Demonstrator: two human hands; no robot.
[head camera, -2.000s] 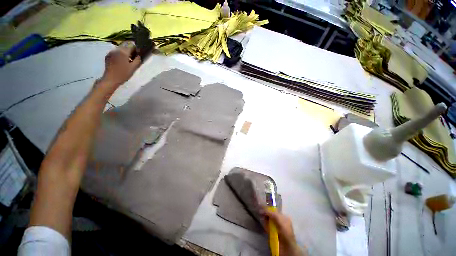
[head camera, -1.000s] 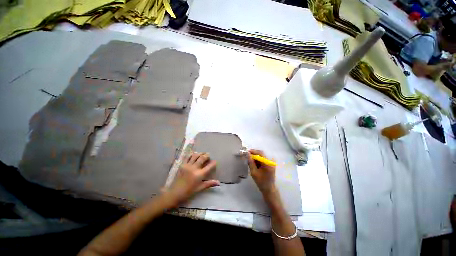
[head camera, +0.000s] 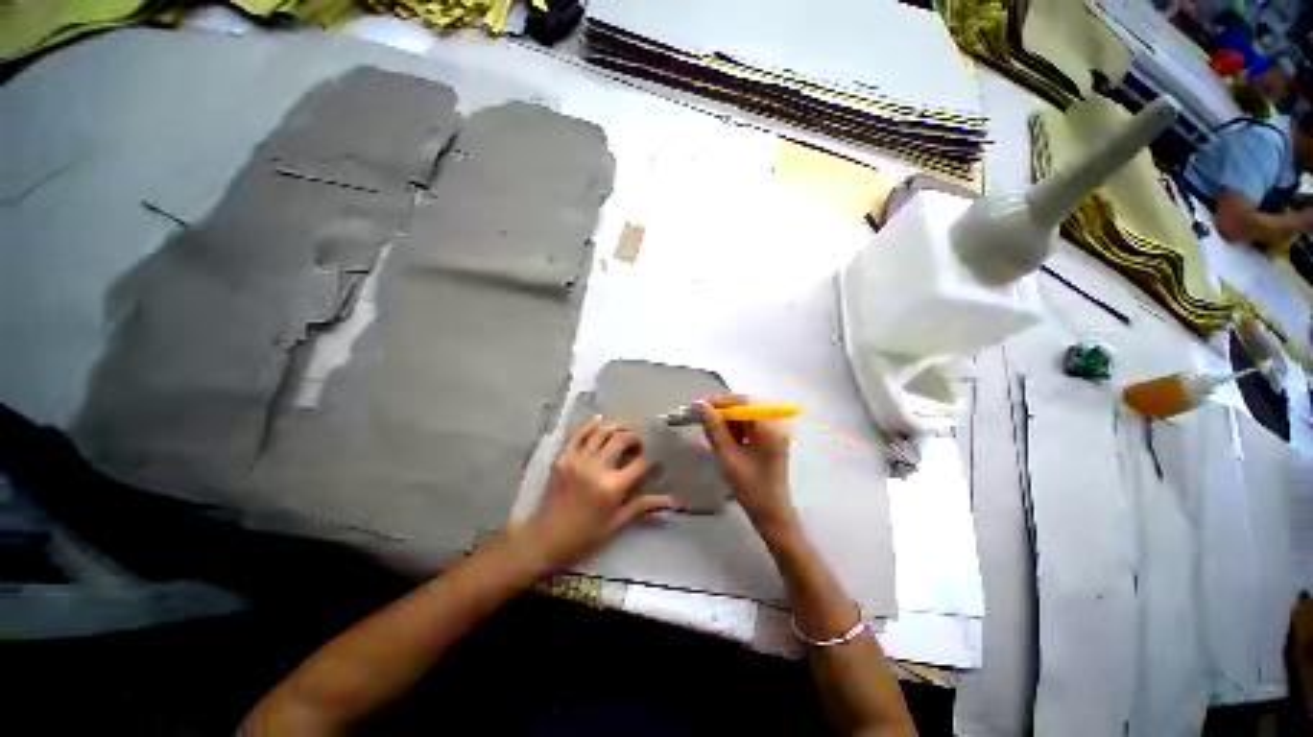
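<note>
A small grey-brown panel (head camera: 651, 386) lies alone on a pale sheet in front of me. My left hand (head camera: 593, 482) rests on its left side with fingers spread, holding nothing. My right hand (head camera: 749, 449) holds the glue brush (head camera: 760, 413), yellow handle pointing right. The brush's pale tip is over the panel's upper middle; whether it touches cannot be told. My right hand hides part of the panel's right side. The laid-out panels (head camera: 483, 331) overlap in two long columns at the left.
The white glue pot (head camera: 922, 288) with its grey cone stands right of the panel. A dark-edged stack (head camera: 806, 72) lies at the far side. A small tan scrap (head camera: 629, 242), a green object (head camera: 1087, 360) and an amber bottle (head camera: 1169, 395) lie around. A person (head camera: 1250, 166) is at far right.
My left hand has come from the far-left yellow pieces down to the small panel. The dark piece over the panel is gone from view. The brush tip has moved left from the panel's right edge.
</note>
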